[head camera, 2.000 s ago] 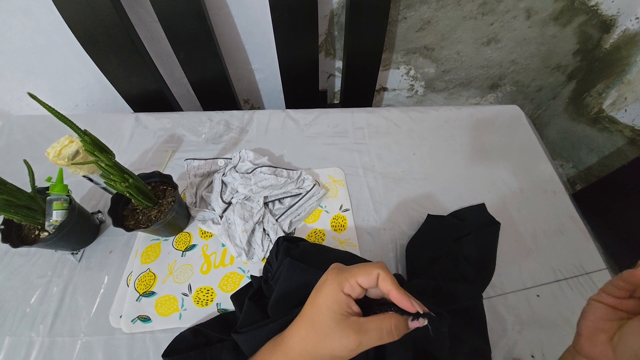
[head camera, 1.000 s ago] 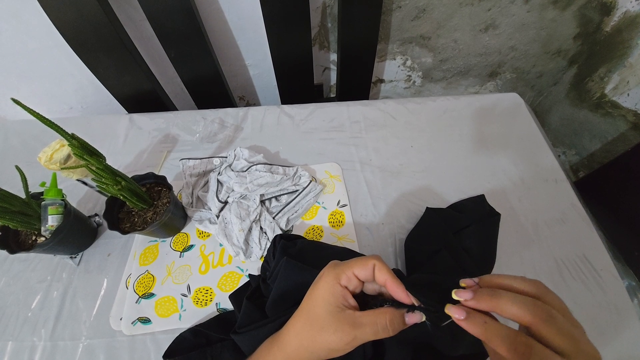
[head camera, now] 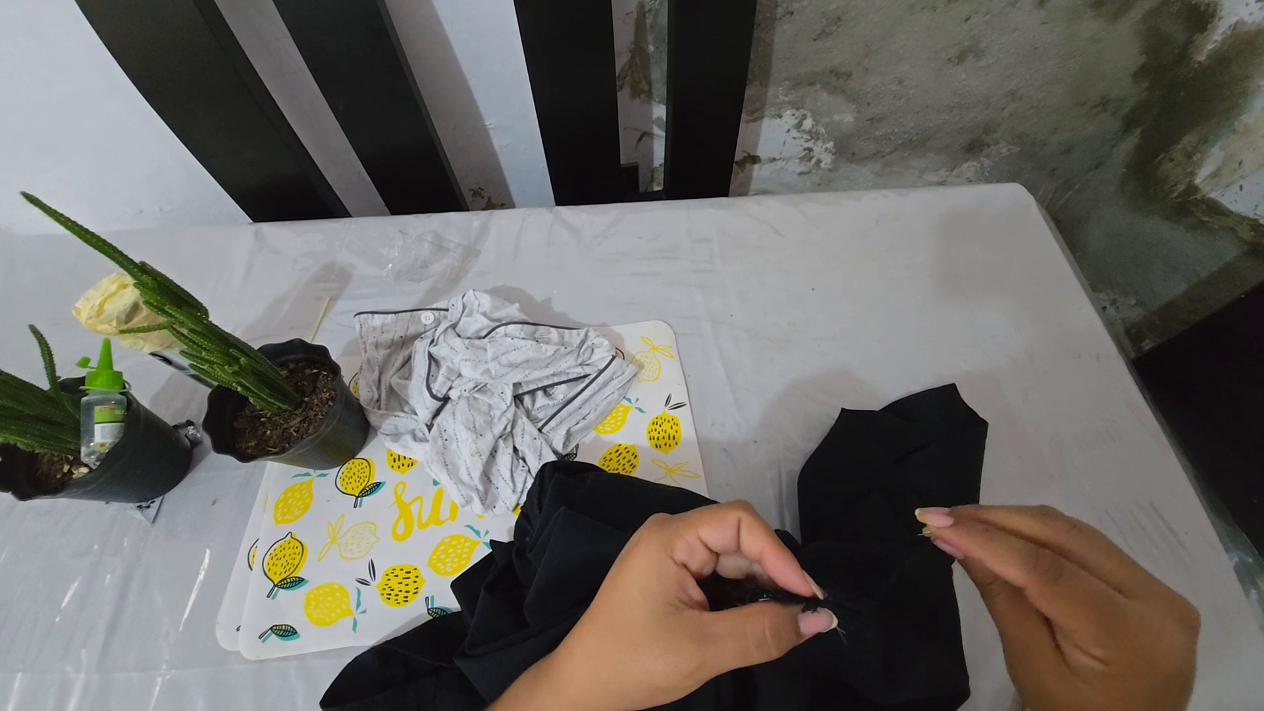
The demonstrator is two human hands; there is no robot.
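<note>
My left hand (head camera: 711,602) pinches an edge of the black cloth (head camera: 879,474) between thumb and forefinger, with loose thread ends showing at the fingertips. To its right, my right hand (head camera: 1066,583) is raised over the cloth, thumb and forefinger pressed together on a tiny thin item, perhaps a needle; it is too small to tell. The black cloth lies bunched below both hands and partly over the lemon-print placemat (head camera: 326,602). Crumpled on the same placemat is a light grey patterned garment (head camera: 494,385) with dark piping and a button.
Two black plant pots (head camera: 336,425) with green succulents stand at the left. A small clear bottle with a green cap (head camera: 103,410) sits in the farther left pot, near a pale yellow flower (head camera: 123,311). Dark chair slats (head camera: 711,99) rise behind the plastic-covered table (head camera: 839,257).
Two seconds ago my right hand was at the right edge with its fingers apart; a second ago it met my left fingertips. Now it has drawn away to the right. My left hand keeps its pinch.
</note>
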